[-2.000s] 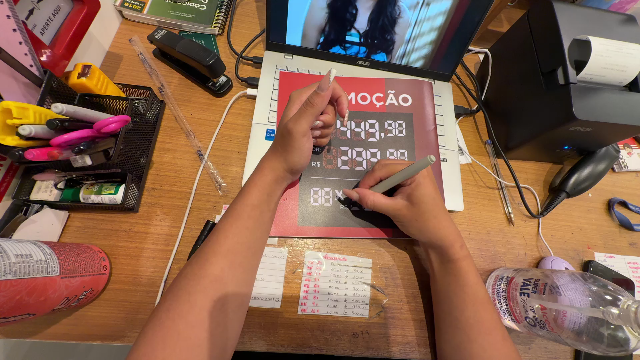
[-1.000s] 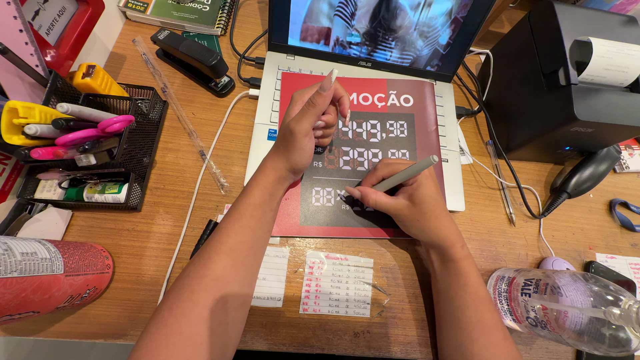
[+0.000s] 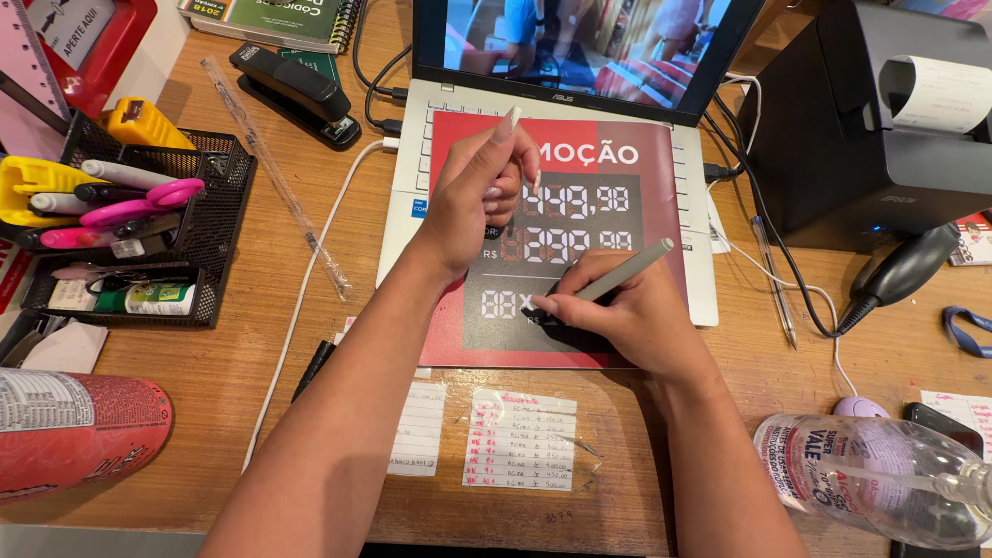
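Observation:
A red and dark grey price sign (image 3: 558, 341) lies across the keyboard of an open laptop (image 3: 395, 248). It bears printed lettering and segmented digits, several of them marked white. My right hand (image 3: 612, 310) holds a grey marker pen (image 3: 626, 270) slanting over the lower part of the sign; its tip is hidden by the fingers. My left hand (image 3: 488, 186) rests on the sign's upper left, fingers curled and thumb raised. Whether anything is in its curled fingers cannot be told. Two handwritten paper notes (image 3: 519, 442) are taped to the wooden table below the sign.
At left stand a black mesh organizer (image 3: 225, 225) with pens and scissors, a stapler (image 3: 294, 93) and a red can (image 3: 85, 434). At right are a black receipt printer (image 3: 876, 178), a handheld scanner (image 3: 903, 267), a clear plastic bottle (image 3: 868, 473), a pen (image 3: 775, 283) and cables.
The picture on the laptop's screen has changed. Both hands stay in nearly the same places, with the marker still in my right hand.

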